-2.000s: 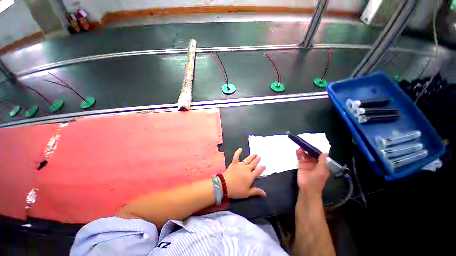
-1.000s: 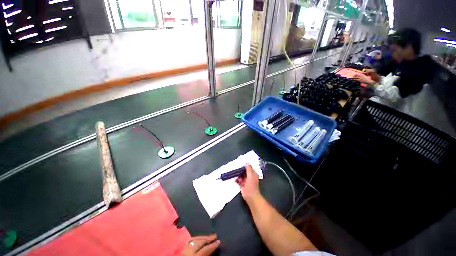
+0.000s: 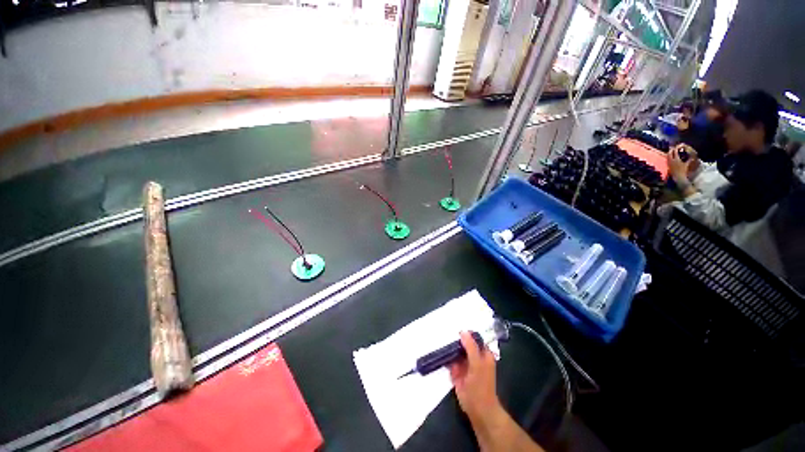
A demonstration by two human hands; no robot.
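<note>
My right hand (image 3: 477,378) holds the dispensing syringe (image 3: 440,357) over the white paper (image 3: 399,403). The barrel is black at the front and clear at the rear, and its thin needle points left. A pale air hose (image 3: 554,351) curves away from the rear fitting. My left hand is not in view. On the belt, a round circuit board with a whitish face (image 3: 307,267) and two green ones, one in the middle (image 3: 397,230) and one farther right (image 3: 450,203), have red and black wires standing up.
A tape-wrapped bar (image 3: 164,300) crosses the belt at left. The red sheet (image 3: 221,415) lies at lower left. A blue tray (image 3: 553,271) holds several syringes. A person (image 3: 750,168) sits beyond a black crate (image 3: 737,282); metal posts (image 3: 400,84) stand along the belt.
The view has swung up and right from the red sheet. My left hand, flat by the paper's edge earlier, has left the picture. My right hand still holds the syringe.
</note>
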